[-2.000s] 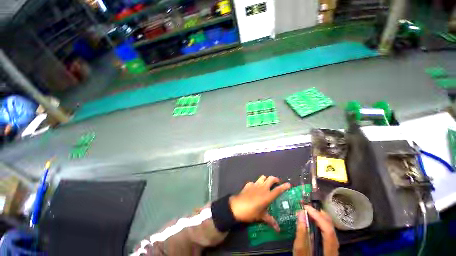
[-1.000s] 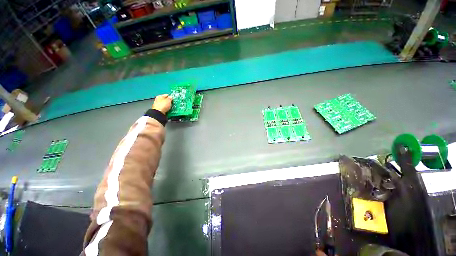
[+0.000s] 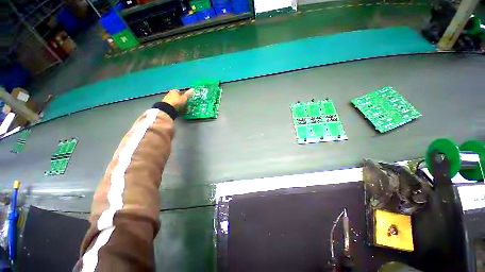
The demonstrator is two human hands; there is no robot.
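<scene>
My left hand (image 3: 178,100) reaches far out over the grey conveyor belt (image 3: 250,119) and grips the left edge of a green circuit board panel (image 3: 203,101). The panel lies over another board, whose edge shows at its right. The soldering iron tip (image 3: 346,231) and a thin curved guide tube (image 3: 335,231) show above the black work mat (image 3: 282,228) at the bottom. My right hand is out of the picture; the iron's handle is cut off by the lower edge.
A board panel (image 3: 318,121) and a tilted one (image 3: 386,109) lie on the belt at right, smaller ones (image 3: 61,156) at left. The yellow sponge (image 3: 393,230), dark iron stand (image 3: 391,186) and green solder spool (image 3: 442,158) stand at lower right. A blue tool (image 3: 12,228) lies lower left.
My left hand moved from the mat to the belt's far side with the panel, and now sits slightly further right in view. My right hand has left the picture.
</scene>
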